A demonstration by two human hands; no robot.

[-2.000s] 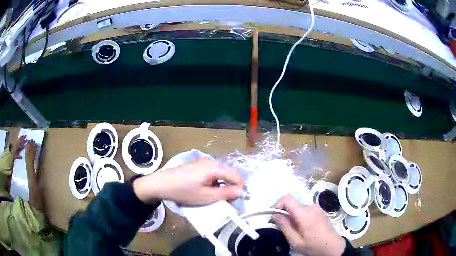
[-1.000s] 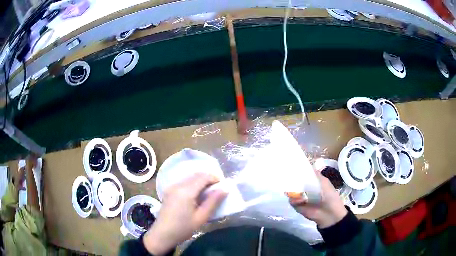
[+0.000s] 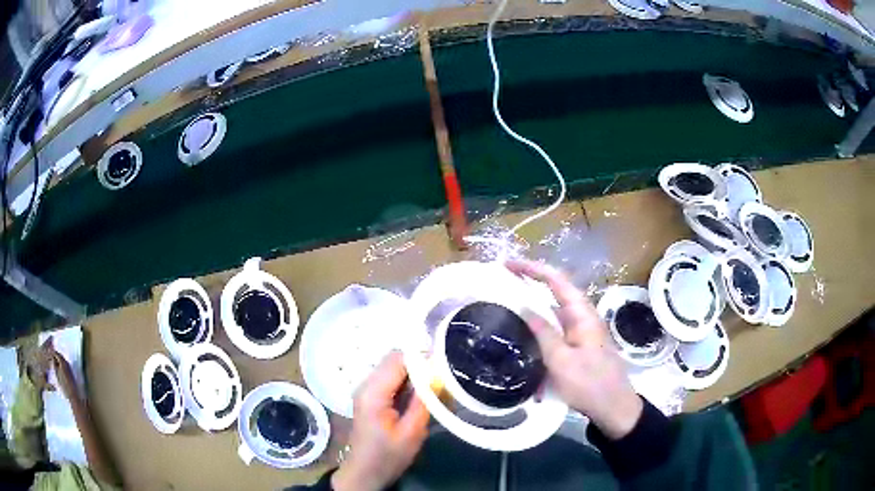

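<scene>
A round white fixture with a glossy black centre (image 3: pixel 494 355) is held up in front of me, its black face towards me. My right hand (image 3: pixel 585 360) grips its right edge, with the thumb near the black centre. My left hand (image 3: pixel 389 427) is at its lower left edge, and a small orange-yellow spot shows by the fingertips. Whether the left fingers grip the rim is partly hidden. A white tub (image 3: pixel 331 350) stands just left of the fixture, with small pale things in it. Crinkled clear plastic (image 3: pixel 576 245) lies behind the fixture.
Clusters of fixtures lie left (image 3: pixel 257 316) and right (image 3: pixel 686 291). A white cord (image 3: pixel 496 96) hangs over the green belt (image 3: pixel 317 144). A brown stick with a red end (image 3: pixel 441 144) crosses the belt. Another person's arms (image 3: pixel 72 393) are at the far left.
The fixture now faces me black side up; a second ago a white cone-like shape was in my right hand. My left hand has moved from the tub's edge to the fixture. The view has shifted.
</scene>
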